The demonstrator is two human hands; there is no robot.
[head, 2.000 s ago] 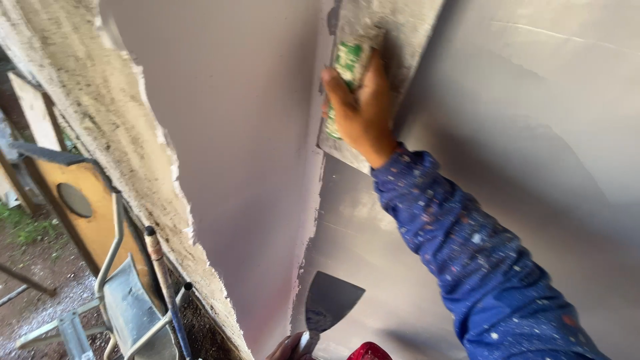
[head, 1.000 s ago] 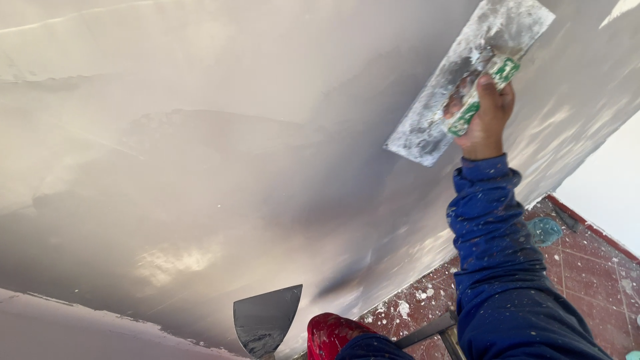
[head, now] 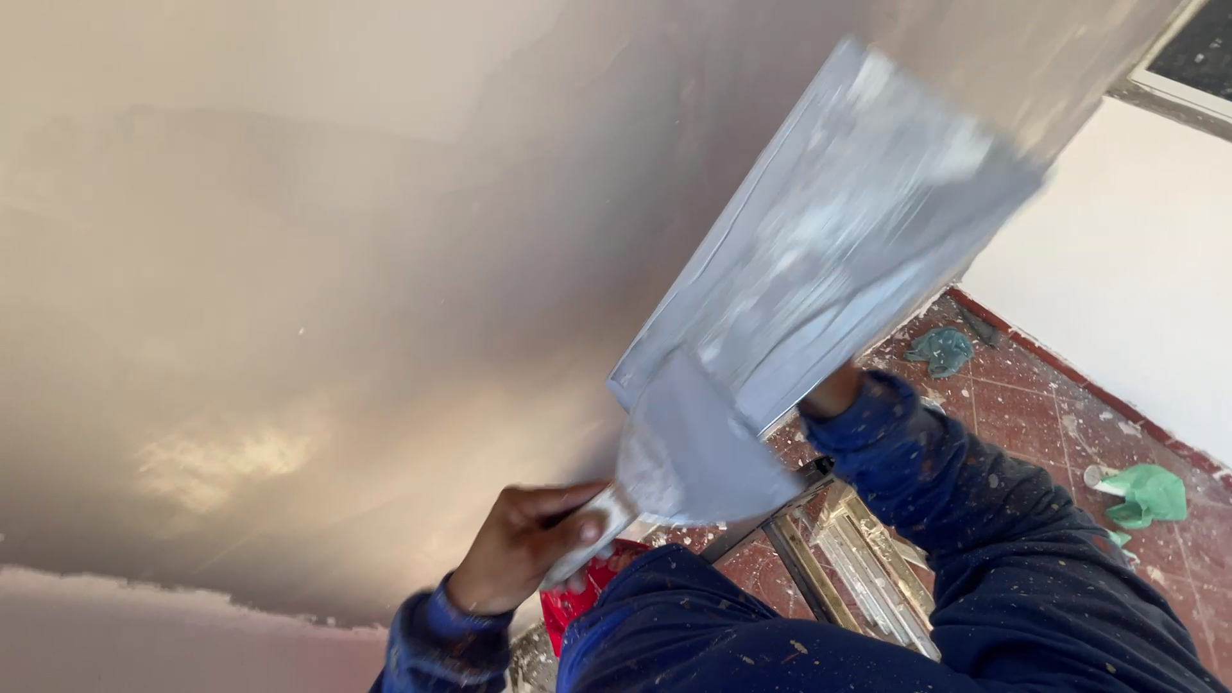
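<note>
My left hand point(head: 529, 544) grips the light handle of a putty knife point(head: 698, 443), whose wide blade lies at the lower end of a steel finishing trowel point(head: 818, 231). The trowel's broad face is turned toward me, with wet, pale compound smeared on it. My right hand point(head: 833, 392) is mostly hidden behind the trowel, near its lower right edge; the handle and the fingers do not show. Behind the tools stands a wall point(head: 385, 221) with a smooth, partly glossy grey-beige coat.
Below my legs is a metal stepladder point(head: 857, 568) on a red tiled floor point(head: 1020, 409) with white spatters. A blue-green plastic bag point(head: 941, 351) and a green plastic piece point(head: 1145, 496) lie there. A white wall point(head: 1107, 250) meets the floor at right, with a framed opening point(head: 1189, 72) above.
The trowel has come off the wall and down to the putty knife, its face now turned toward me. My left hand has risen into view with the knife. The view swung right from the corner.
</note>
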